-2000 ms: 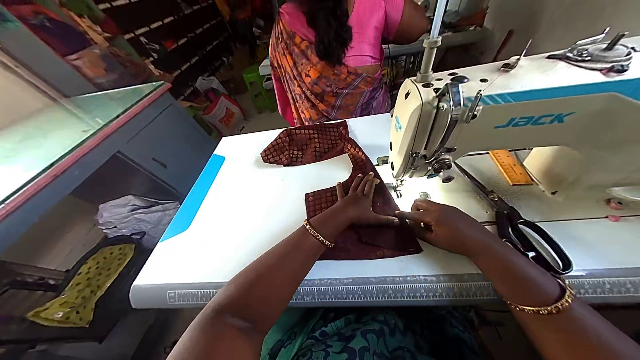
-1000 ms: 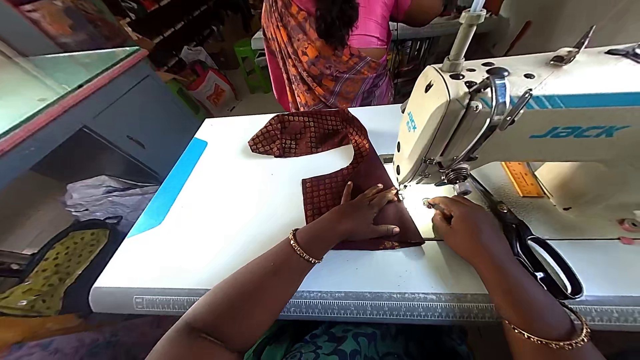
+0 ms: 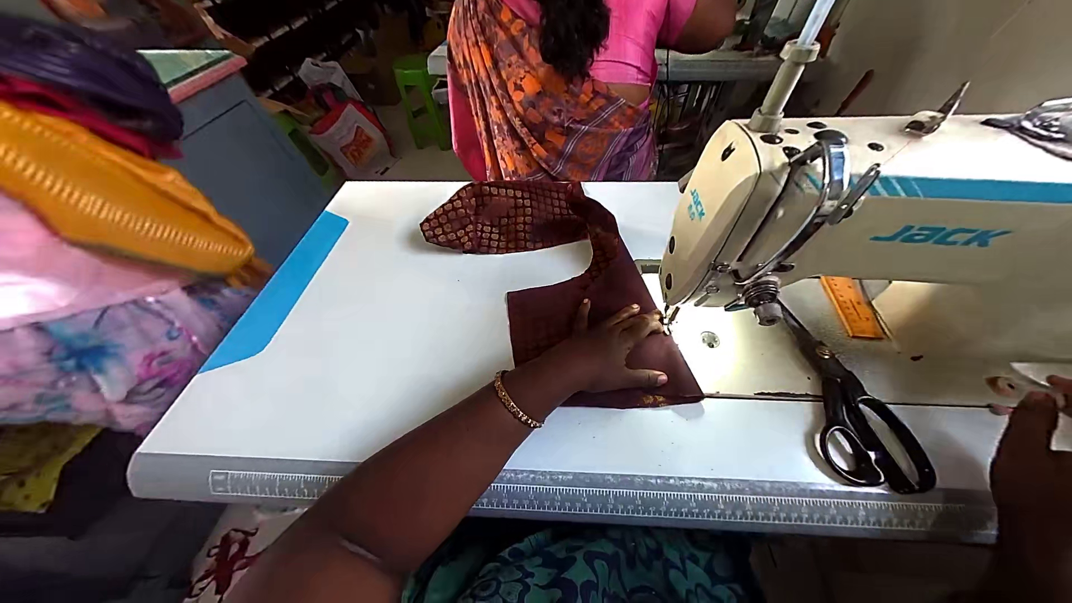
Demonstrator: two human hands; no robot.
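My left hand (image 3: pixel 615 352) lies spread, palm down, on a maroon patterned fabric piece (image 3: pixel 544 327), its fingertips beside the needle area of the Jack sewing machine (image 3: pixel 729 218). The fabric curves away from me round an open neckline shape, and its right edge passes at the presser foot (image 3: pixel 667 321). At the far right edge, my right hand (image 3: pixel 1034 427) is partly out of view, its fingers at a pale thing by the machine's base; whether it grips this is unclear. Black-handled scissors (image 3: pixel 863 419) lie between the hand and the fabric, blades under the machine arm.
An orange ruler (image 3: pixel 852 307) lies behind the scissors. A measuring scale (image 3: pixel 670 501) runs along the front edge of the white table (image 3: pixel 402 352). Colourful folded cloths (image 3: pixel 109 201) are at the left. Beyond the table are a person in an orange sari (image 3: pixel 544 92) and a green stool (image 3: pixel 420 100).
My right hand has moved from beside the needle area to the far right. My left hand remains on the fabric. The view has shifted, bringing the cloths at left into sight.
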